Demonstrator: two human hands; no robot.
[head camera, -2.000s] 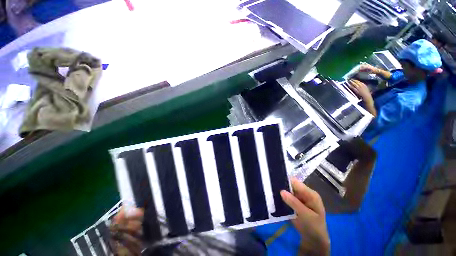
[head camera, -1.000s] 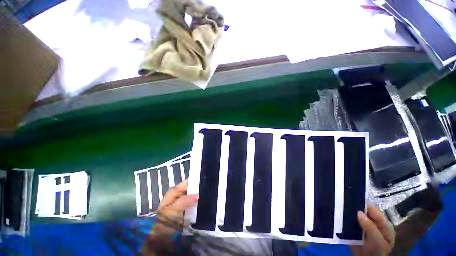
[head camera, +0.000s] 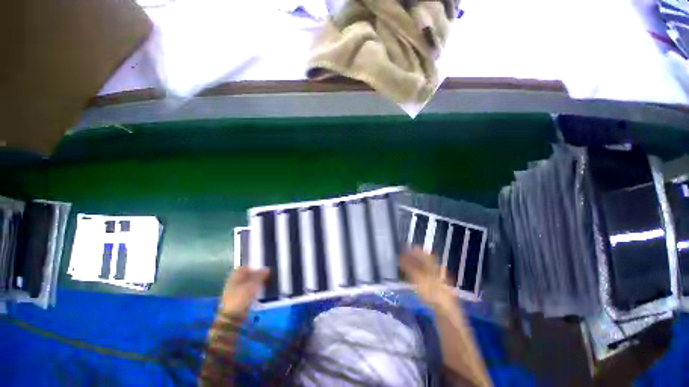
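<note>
A white strip sheet (head camera: 326, 246) with several black adhesive strips is held up above the green bench, slightly tilted and blurred. My left hand (head camera: 245, 289) grips its lower left edge. My right hand (head camera: 424, 273) is at its lower right edge, blurred, with the fingers on the sheet. Another strip sheet (head camera: 470, 261) lies on the bench behind and to the right, partly covered by the held sheet. A sheet edge also shows behind the held sheet at its left. A pile of label sheets (head camera: 115, 249) lies on the bench at the left.
Stacked black panels with silvery layers (head camera: 631, 234) stand at the right, and more panels (head camera: 36, 249) at the far left. A white shelf (head camera: 514, 49) runs along the back with a crumpled beige cloth (head camera: 385, 41). A brown cardboard box (head camera: 64, 68) is at the upper left.
The view has turned left and the worker at the right has left the picture. The held sheet has moved nearer the bench and tilted, and the strip sheet lying at the right has come into view.
</note>
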